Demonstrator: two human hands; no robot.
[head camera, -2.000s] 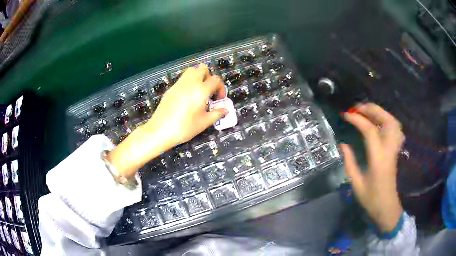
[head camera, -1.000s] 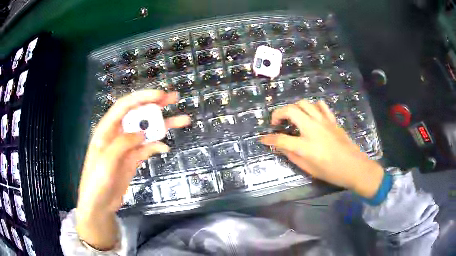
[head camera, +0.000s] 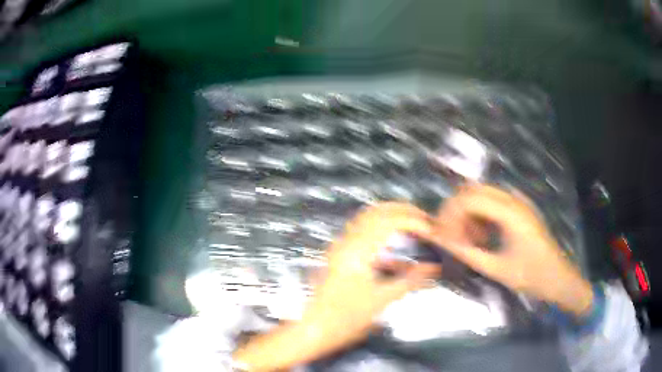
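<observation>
The view is strongly blurred. My left hand (head camera: 363, 269) holds a white housing (head camera: 401, 247) low over the clear blister tray (head camera: 239, 182); its fingers cover much of it. My right hand (head camera: 504, 236) is beside it, with its thumb and fingers bent together at the housing. Something dark shows between the two hands, but the blur hides whether my right fingers pinch a part. Another white housing (head camera: 467, 154) lies on the clear tray behind my right hand.
Stacked black trays (head camera: 109, 211) with white housings stand at the left. At the right edge are a red button (head camera: 622, 249), a display with red light (head camera: 641, 277) and a silver button (head camera: 601, 192). A green mat (head camera: 170, 160) lies around the clear tray.
My left hand has moved right with its housing, and my right hand has come to meet it. The view has shifted, so the tray appears farther right.
</observation>
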